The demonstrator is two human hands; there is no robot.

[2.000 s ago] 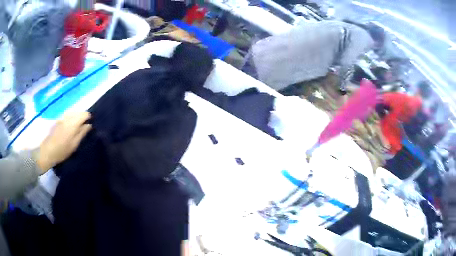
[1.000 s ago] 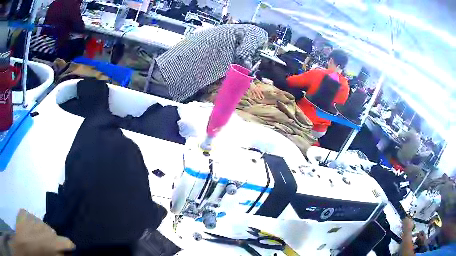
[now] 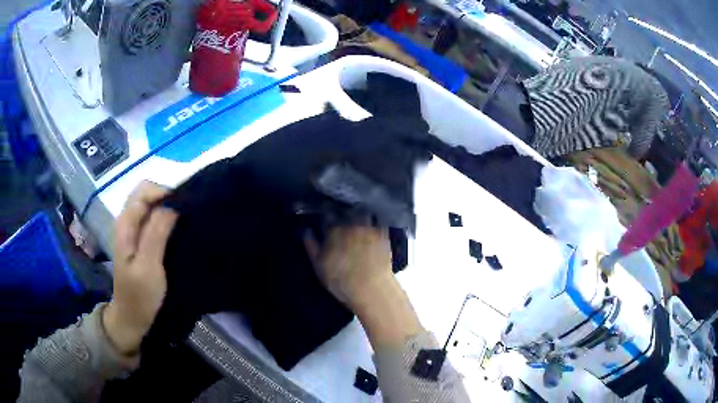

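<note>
A large black fabric piece [image 3: 236, 228] lies over the left of the white machine table, and part of it hangs over the near edge. My left hand [image 3: 142, 256] is at its left side, fingertips gripping the fabric edge. My right hand [image 3: 354, 260] is on the middle of the fabric; its fingertips are partly hidden by a blurred, raised greyish-black part [image 3: 358, 193]. The white sewing machine head [image 3: 590, 315] is at the right, away from the fabric. Several small black squares [image 3: 475, 250] lie between fabric and machine. Another square [image 3: 427, 363] shows at my right sleeve.
A red bottle [image 3: 218, 51] stands at the back left beside a grey box with a fan [image 3: 142, 47]. Black cut pieces [image 3: 496, 177] and a white bag [image 3: 579, 205] lie in the trough behind. A pink cylinder [image 3: 661, 212] rises above the machine. A blue bin [image 3: 39, 256] is below left.
The view has swung back left and down from the machine. My right hand has come into view on the fabric. The fabric is now spread wider, with a part lifted, and my left hand is at its edge.
</note>
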